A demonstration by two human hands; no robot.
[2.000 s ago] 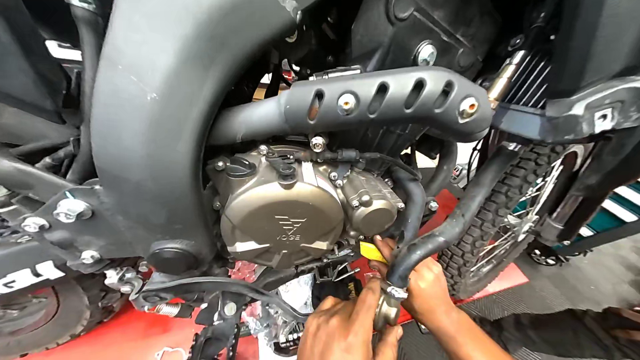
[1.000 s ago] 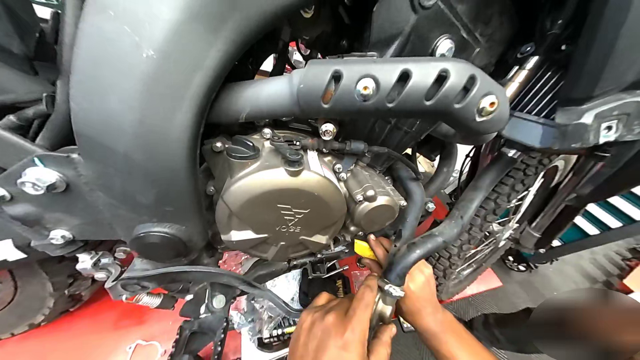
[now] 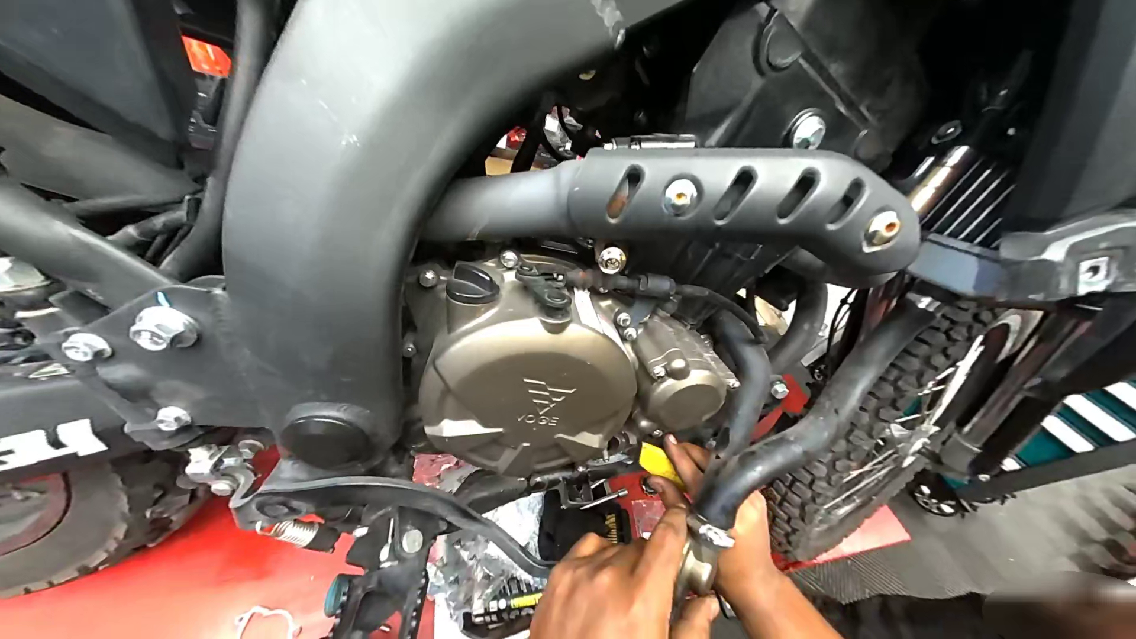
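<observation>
My left hand [image 3: 612, 581] is closed around a metal pipe fitting [image 3: 698, 568] at the lower end of a thick black coolant hose [image 3: 799, 444]. A metal hose clamp [image 3: 713, 532] sits where hose and fitting meet. Behind the hose is my right hand [image 3: 750, 541], partly hidden; fingertips near the engine touch or lie beside a yellow piece [image 3: 657, 462]. Whether they grip it cannot be told. Above and to the left stands the bronze-coloured engine side cover [image 3: 528, 390], with a smaller round cover [image 3: 688, 399] at its right and a black filler cap [image 3: 472, 283] on top.
An exhaust pipe with a slotted heat shield [image 3: 745, 200] crosses above the engine. A black pedal lever [image 3: 417, 491] runs below it. The knobby front tyre [image 3: 799, 506] is at the right. A gasket [image 3: 266, 623] and plastic bags [image 3: 488, 550] lie below on the red surface.
The view has moved a little closer to the engine. Both hands stay around the lower hose end, with no plain change of hold.
</observation>
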